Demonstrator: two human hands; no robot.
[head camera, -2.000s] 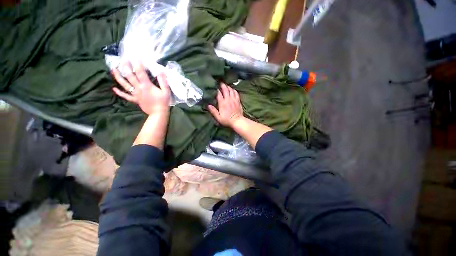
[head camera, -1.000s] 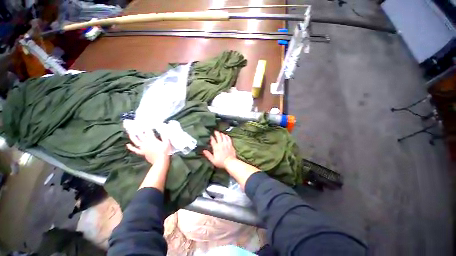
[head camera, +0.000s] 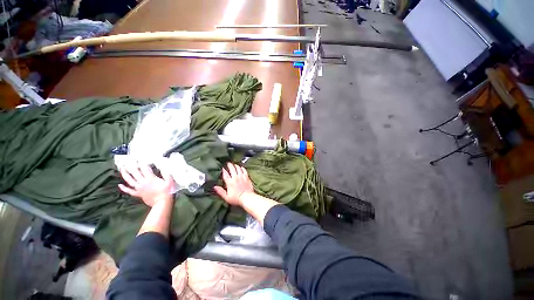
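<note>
Dark green fabric (head camera: 64, 140) lies in a large crumpled mass across the near end of the table. Crinkled clear plastic wrapping (head camera: 161, 128) lies on top of it. My left hand (head camera: 146, 184) rests flat on the fabric and the plastic's lower edge, fingers spread. My right hand (head camera: 236, 185) rests palm down on the fabric to the right, fingers apart. A lighter green piece (head camera: 287, 179) hangs over the table's right end beside it. Both hands are bare and grip nothing that I can see.
Metal tubes (head camera: 234, 253) run under the fabric. A yellow block (head camera: 274, 104) lies on the brown table (head camera: 158, 73). Long bars (head camera: 199, 54) and a tan-covered pole (head camera: 146, 38) cross it. Peach bundles (head camera: 228, 280) lie below. A fan-like black cage (head camera: 353, 206) stands right, a plotter (head camera: 448, 38) beyond.
The camera view has lifted and shifted, showing more of the table, floor and plotter. Both hands stay at about the same places on the fabric.
</note>
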